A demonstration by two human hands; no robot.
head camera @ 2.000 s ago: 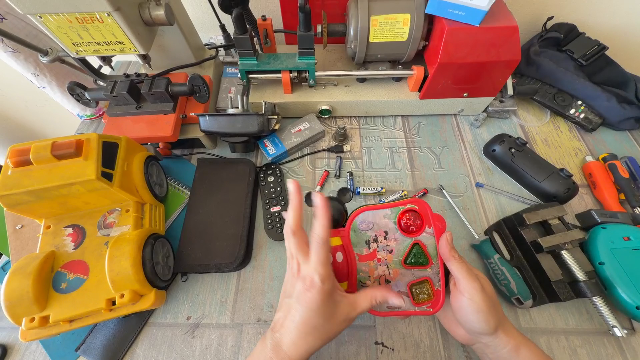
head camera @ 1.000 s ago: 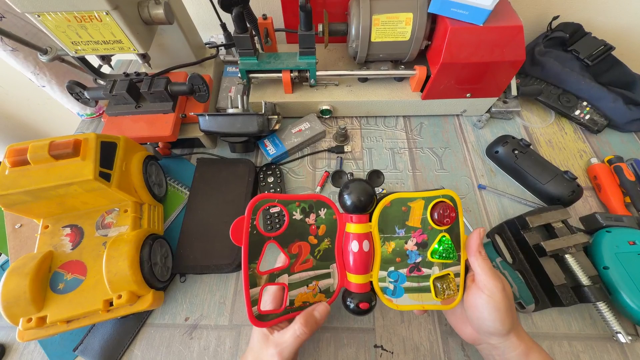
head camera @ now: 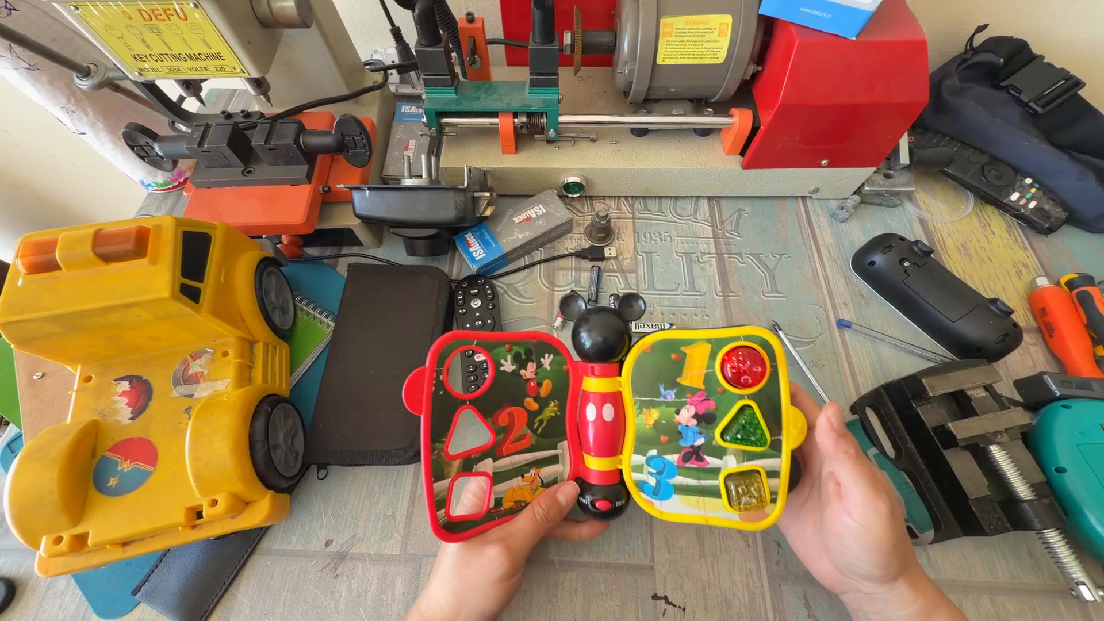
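Observation:
A plastic toy book [head camera: 601, 423] with a black mouse-eared knob on its red and yellow spine lies spread between my hands. Its left cover is red-rimmed with shaped cut-outs; the yellow-rimmed right one has red, green and gold glittery buttons. My left hand [head camera: 509, 543] grips the lower edge of the red cover near the spine, thumb in front. My right hand [head camera: 849, 504] holds the yellow cover's right edge, its fingers hidden behind. Batteries [head camera: 649, 328] lie on the table just behind the toy, partly hidden by it.
A yellow toy truck [head camera: 155, 379] and a black zip case [head camera: 379, 362] are at left. Key cutting machines [head camera: 681, 164] stand at the back. At right are a black game controller [head camera: 936, 296], a vise [head camera: 966, 440], a pen [head camera: 893, 341] and orange-handled tools [head camera: 1065, 328].
The toy book was folded two seconds ago, with my left hand raised, fingers spread, beside it. It has been opened out, and my left hand has moved down to its lower edge.

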